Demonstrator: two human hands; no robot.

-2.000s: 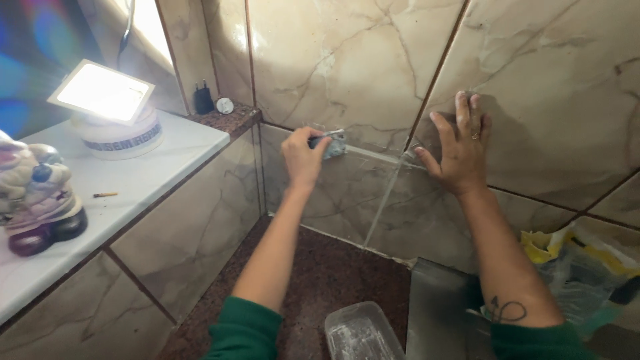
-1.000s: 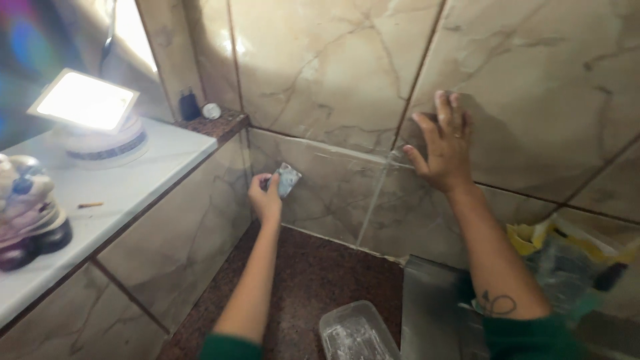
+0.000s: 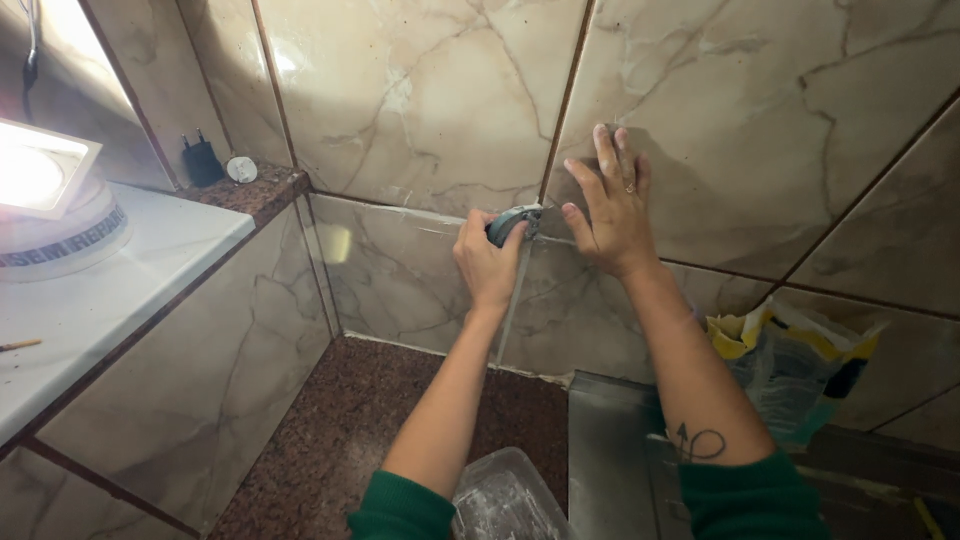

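My left hand grips a small grey-green scraper smeared with white paste, its edge on the joint between marbled wall tiles. White paste lies along the horizontal joint to its left, and a pale vertical joint runs down below the hand. Just right of the scraper, my right hand rests on the wall with fingers spread, white residue on the fingertips and nothing held. A clear plastic tub with whitish residue stands below, between my forearms.
A bright lamp sits on a white tub on the white ledge at left. A black plug and round white object stand in the corner. A torn plastic bag is at right, beyond the metal surface.
My left hand has moved right and up from the lower tile, where it was a second ago, to the crossing of the joints. My right hand stays on the wall. The view has shifted.
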